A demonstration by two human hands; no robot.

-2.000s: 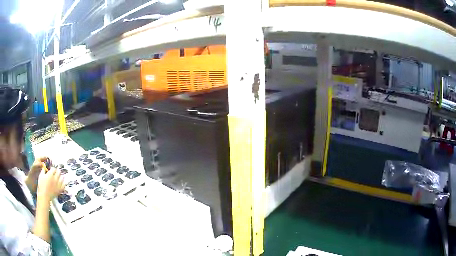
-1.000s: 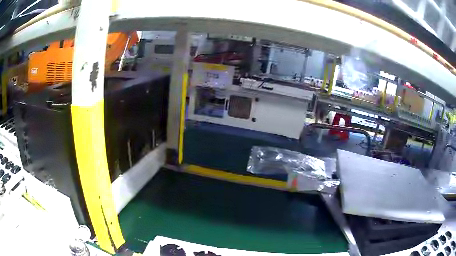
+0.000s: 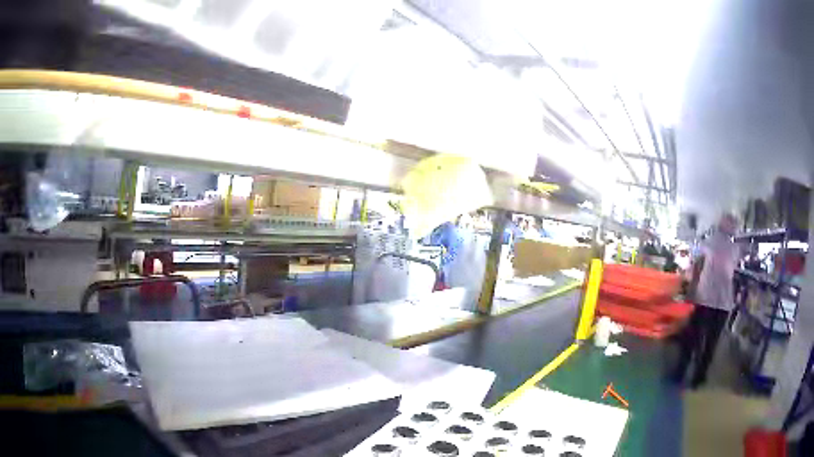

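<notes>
No hand of mine is in view. Nearest in front, a white foam tray [image 3: 510,427] lies at the bottom centre right, cut off by the lower edge. It has rows of round pockets that look dark inside; whether parts sit in them is too blurred to tell. To its left, a plain pale foam cover sheet [image 3: 259,370] lies on a stack of black trays [image 3: 294,430]. Another pale sheet [image 3: 428,366] shows behind, between the cover sheet and the pocketed tray.
A crinkled clear plastic bag [image 3: 78,364] lies at the left. A red-orange T-shaped tool [image 3: 615,394] lies beyond the tray. Red trays [image 3: 635,299] are stacked behind a yellow-striped post [image 3: 590,299]. A person [image 3: 712,286] stands in the aisle at right. A yellow sheet [image 3: 444,190] hangs from the shelf.
The view has swung right and up. The other worker, black box and orange machine have left the picture; the covered stack has shifted left, and the red trays and aisle have appeared.
</notes>
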